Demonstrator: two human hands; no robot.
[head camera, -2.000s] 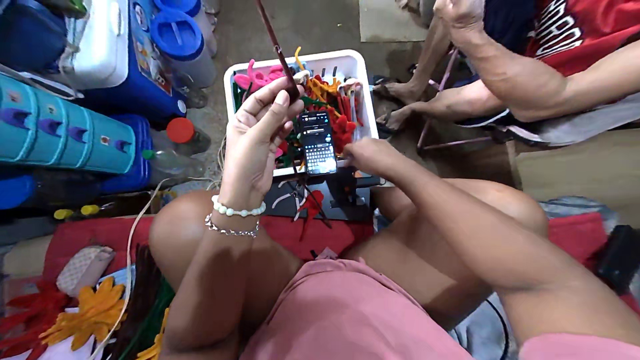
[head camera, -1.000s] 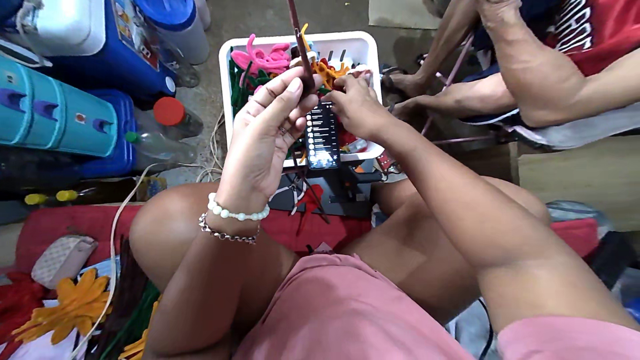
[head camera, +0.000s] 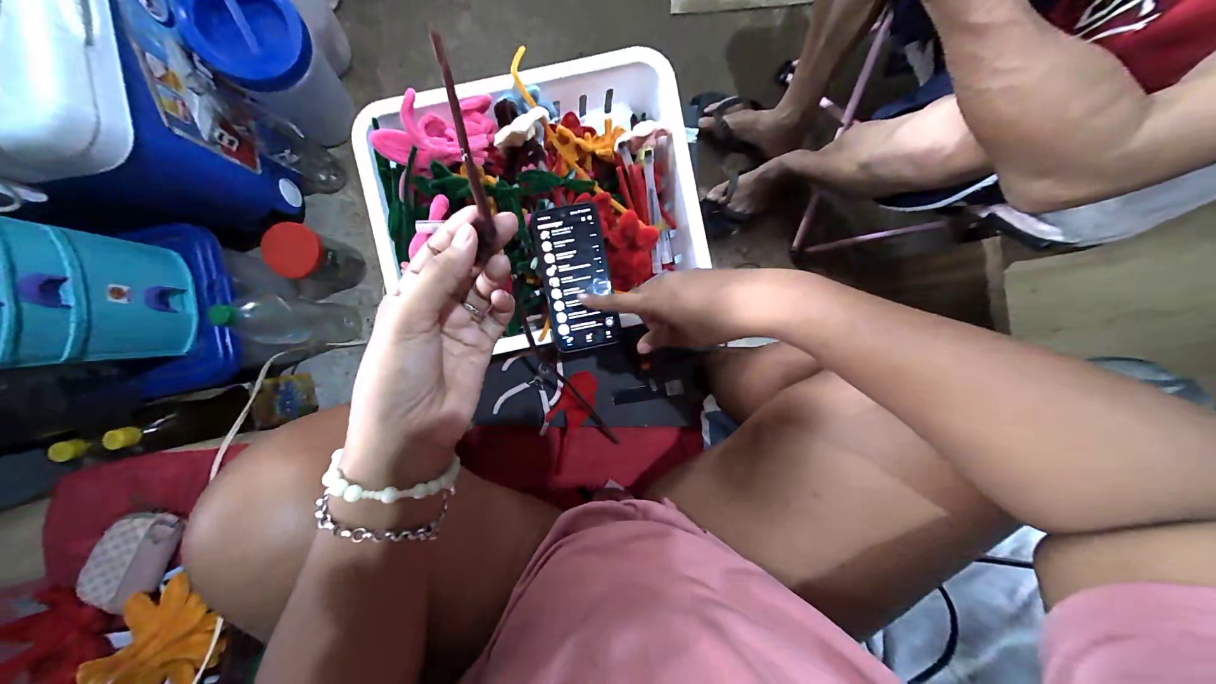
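My left hand (head camera: 446, 323) is closed around dark brown pipe-cleaner stems (head camera: 463, 133), which stick up past its fingertips. A smartphone (head camera: 573, 275) with a lit list on its screen lies at the near rim of a white plastic basket (head camera: 689, 190). The index finger of my right hand (head camera: 703, 309) touches or hovers over the screen; nothing is held in that hand. Pink pipe-cleaner flowers (head camera: 437, 138), red ones (head camera: 632, 237) and orange ones (head camera: 594, 142) fill the basket along with green stems. A red pipe-cleaner piece (head camera: 578, 394) rests on a dark surface nearer my lap.
A blue cooler (head camera: 180, 180), a teal drawer unit (head camera: 95, 290), a red-lidded jar (head camera: 294, 252) and a plastic bottle (head camera: 294, 318) stand at left. Another person's legs and sandalled feet (head camera: 750, 195) are at right. Orange felt-like flowers (head camera: 157, 632) and a small pouch (head camera: 128, 560) lie lower left.
The phone's screen has gone from one with a keyboard to a list. My right hand moved up to the basket's flowers, then came back down to the screen. My left hand keeps its hold on the stems.
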